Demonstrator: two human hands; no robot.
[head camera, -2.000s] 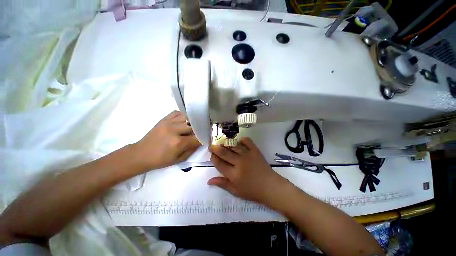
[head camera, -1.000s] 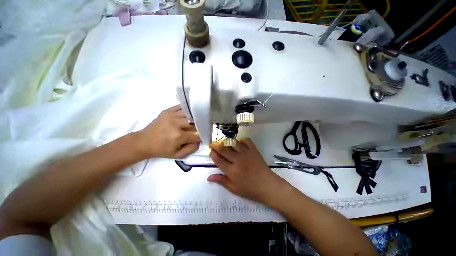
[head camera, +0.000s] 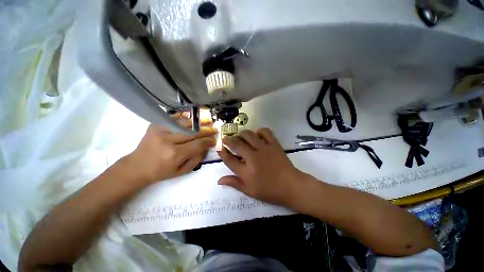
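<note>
The white to pale yellow fabric (head camera: 58, 138) is heaped at the left and runs under the sewing machine head (head camera: 297, 42). My left hand (head camera: 172, 151) lies flat on the fabric, fingers pointing at the lit needle area, pressing it down. My right hand (head camera: 260, 164) has its fingertips at the fabric edge (head camera: 218, 139) just in front of the needle; its thumb is spread to the side. The presser foot and needle are partly hidden by the guard and fingers. The cream tension dial (head camera: 219, 82) is above them.
Black shears (head camera: 331, 107) lie under the machine arm. Silver-grey snips (head camera: 331, 143) lie nearer me, pointing left. A black strips bundle (head camera: 415, 135) is at the right. A printed ruler (head camera: 212, 205) runs along the front edge. A plastic bag (head camera: 443, 223) is below the table at right.
The view has moved closer to the machine, so the head fills the top. Both hands stay beside the needle; my left hand's fingers lie straighter, toward the fabric edge.
</note>
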